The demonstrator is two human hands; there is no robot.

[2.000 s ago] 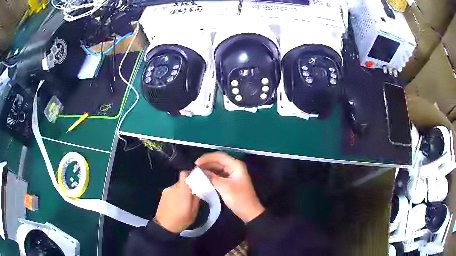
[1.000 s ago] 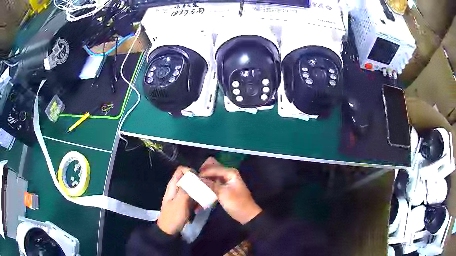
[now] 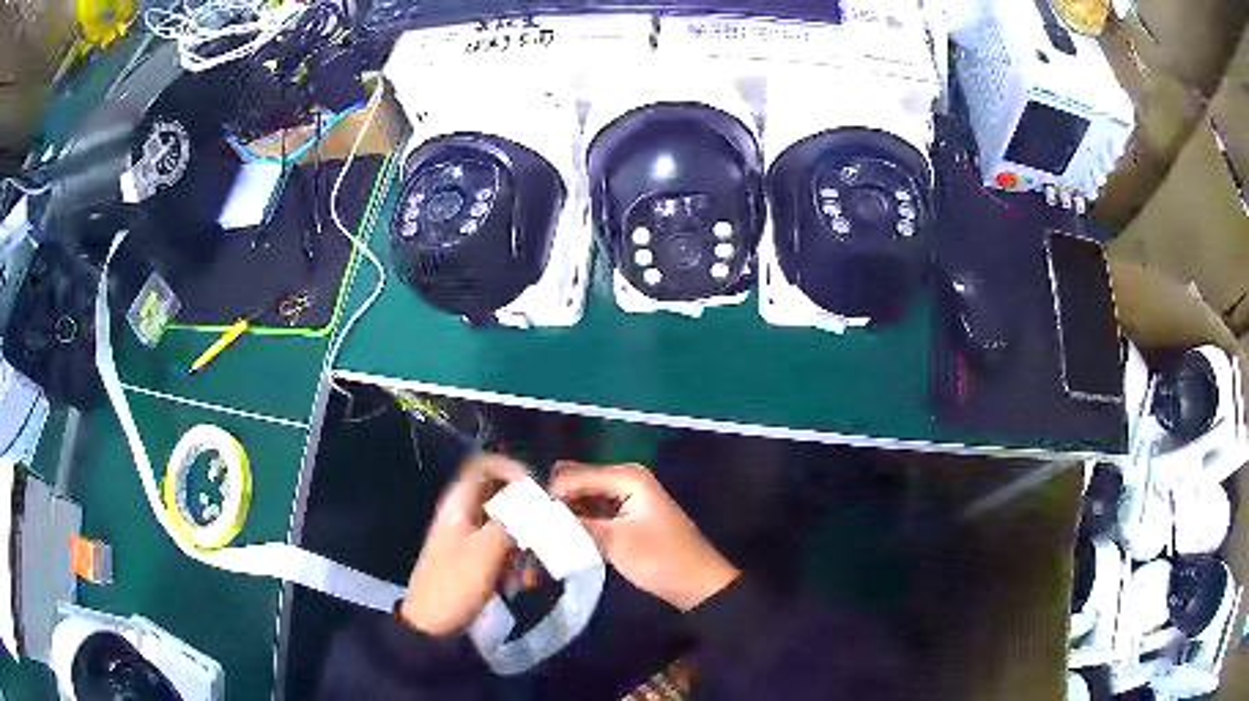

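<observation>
A white strip (image 3: 329, 577) runs from the left bench, past the yellow-rimmed tape roll (image 3: 208, 488), over the bench edge to my hands. My left hand (image 3: 463, 548) is bare, slightly blurred, and closed on the strip. My right hand (image 3: 641, 531) is bare, its fingertips holding the strip's folded part from the right. The folded white part (image 3: 545, 527) lies between the two hands, and a loop of strip hangs below it. The hands are over the dark gap in front of the bench. Some fingertips are hidden behind the strip.
Three dome cameras (image 3: 677, 206) stand in a row on the green bench. A yellow pen-like stick (image 3: 219, 345) lies at the left. A power supply box (image 3: 1048, 117) and a dark phone-like rectangle (image 3: 1085, 318) are at the right. More cameras (image 3: 1189, 514) are at the lower right.
The strip's folded part has shifted and turned between my fingers. A wide loop now hangs open below the hands. My left hand has moved a little to the left.
</observation>
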